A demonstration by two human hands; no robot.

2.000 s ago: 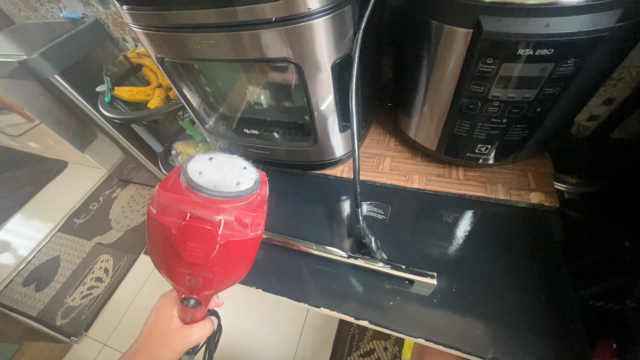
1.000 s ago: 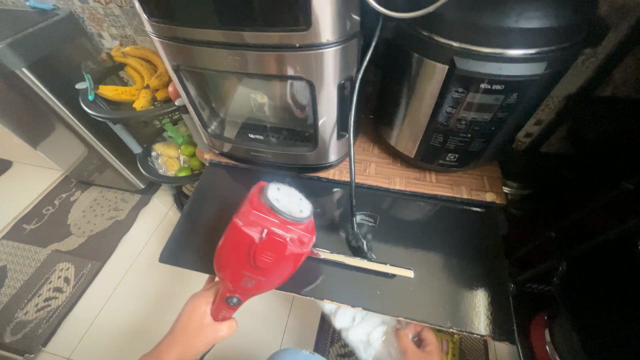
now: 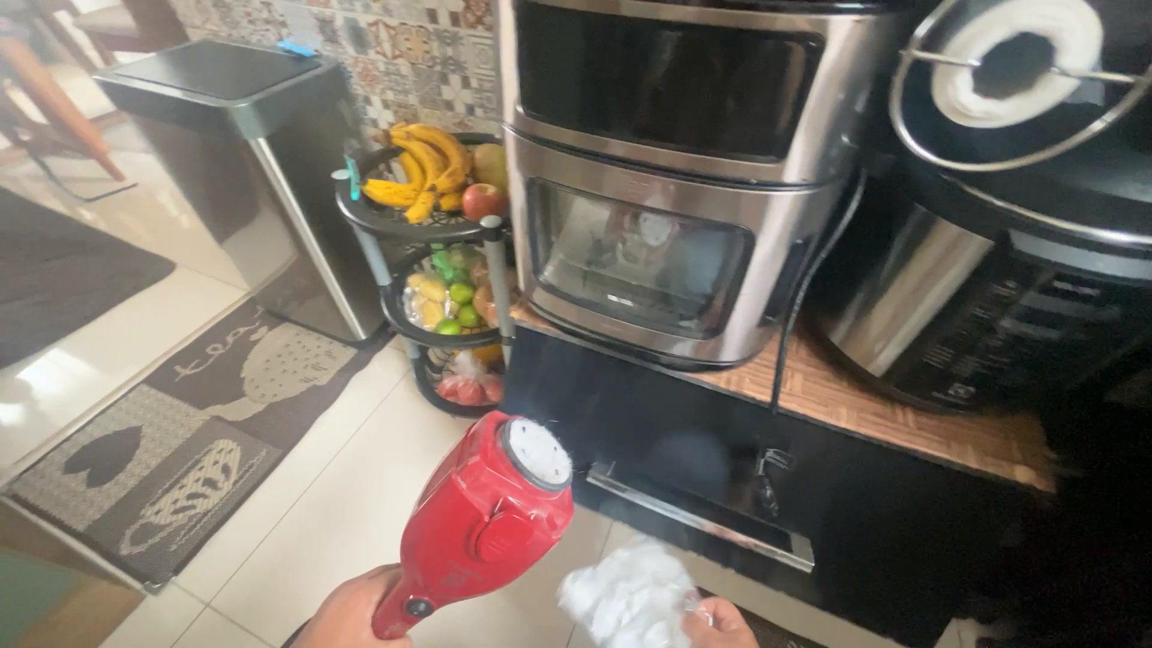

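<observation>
My left hand (image 3: 351, 612) is closed around the handle of a red handheld garment steamer (image 3: 486, 531), at the bottom centre. The steamer's round head (image 3: 538, 452) has a white face with small dark holes and points up and to the right. At the bottom edge, to the right of the steamer, my right hand (image 3: 715, 625) pinches a bunched white, translucent thing (image 3: 630, 594), maybe a plastic bag or cloth. Behind both hands is a glossy black panel (image 3: 900, 522) with a long metal handle (image 3: 702, 519).
A stainless air fryer oven (image 3: 639, 171) and an electric pressure cooker (image 3: 972, 306) stand on a wood-patterned surface (image 3: 810, 382). A tiered rack (image 3: 423, 229) holds bananas (image 3: 427, 171) and other fruit. Left of it stand a metal bin (image 3: 261, 171) and a patterned mat (image 3: 216, 423) on tiles.
My right hand with the white bunched thing came into view at the bottom after the earliest frame. The view has swung left, showing more of the bin and rack. My left hand still holds the steamer.
</observation>
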